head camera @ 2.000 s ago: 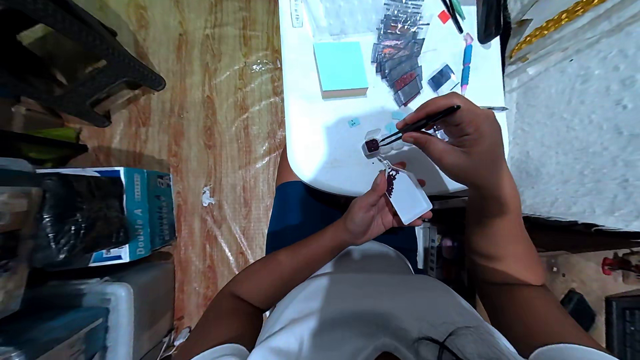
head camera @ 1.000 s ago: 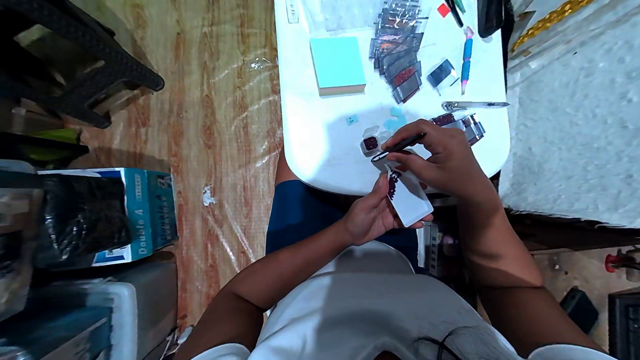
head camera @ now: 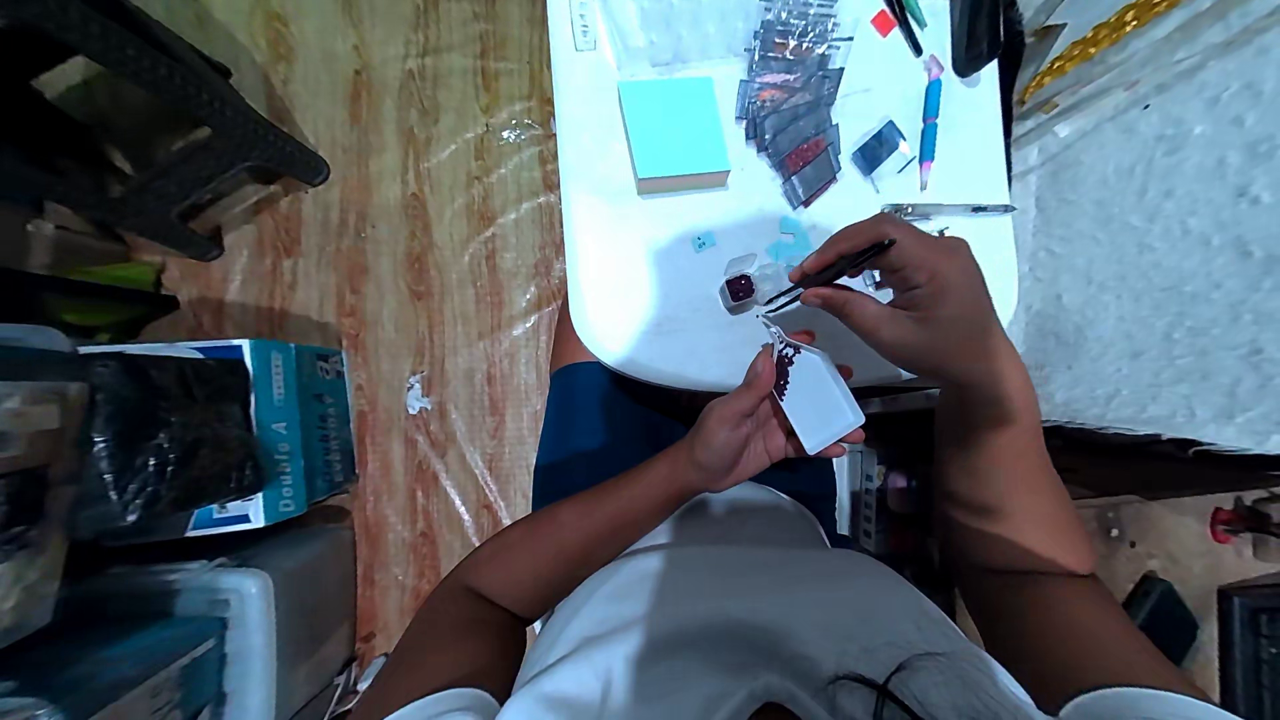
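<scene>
My left hand (head camera: 745, 430) holds a small white tray (head camera: 822, 405) with a narrow spout, and dark red beads (head camera: 786, 368) lie along its left side. Black tweezers (head camera: 835, 272) are held in my right hand (head camera: 925, 300), their tips parted just above the spout. I cannot tell whether a bead is at the tips. Close to the tips, on the white table (head camera: 640, 310), stands a small clear container (head camera: 739, 291) of dark beads, with its lid beside it. Light blue scraps (head camera: 790, 240) lie behind it.
Farther back are a light blue pad of sticky notes (head camera: 675, 130), a row of small plastic bags (head camera: 800, 120), a blue and pink pen (head camera: 930, 120) and a metal tool (head camera: 945, 210). A black stool (head camera: 190, 110) and a cardboard box (head camera: 300, 430) stand at left.
My right hand has shifted a little with the tweezers, whose tips were over the bead container two seconds ago and are now by the tray's spout. My left hand keeps the tray in about the same place.
</scene>
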